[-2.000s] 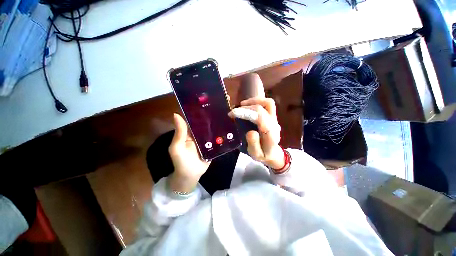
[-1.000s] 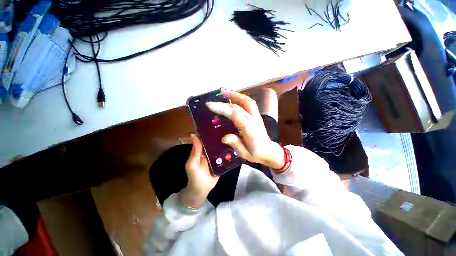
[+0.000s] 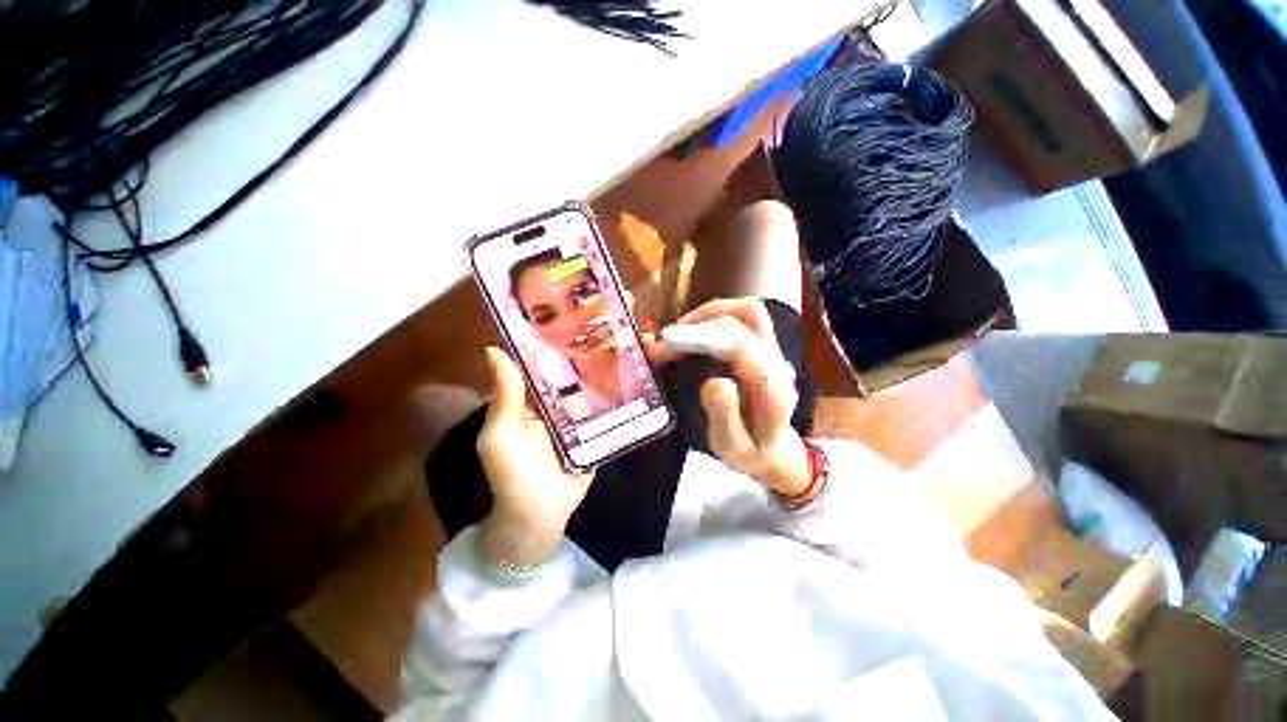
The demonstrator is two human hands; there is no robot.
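A smartphone (image 3: 576,339) in a case with raised corners is in front of me, its screen lit with a bright picture of a person and small overlays. My left hand (image 3: 527,459) holds it from below and the left side, thumb along its edge. My right hand (image 3: 741,388) is at the phone's right edge, with a pale covering on the index finger. That fingertip is close to the screen's edge; I cannot tell if it touches. The other right fingers are curled, and I see nothing held in them.
The white table (image 3: 325,212) bears a black cable bundle (image 3: 127,85), loose USB cable ends (image 3: 194,353), blue-and-white packs (image 3: 43,310) and thin black strands (image 3: 621,17). A bulk black hank (image 3: 882,169) sits in an open carton by my knee. Cartons (image 3: 1186,423) stand at right.
The screen has changed from dark with a red button to a bright picture. My right hand has moved off the screen to the phone's right edge. The view has shifted and turned.
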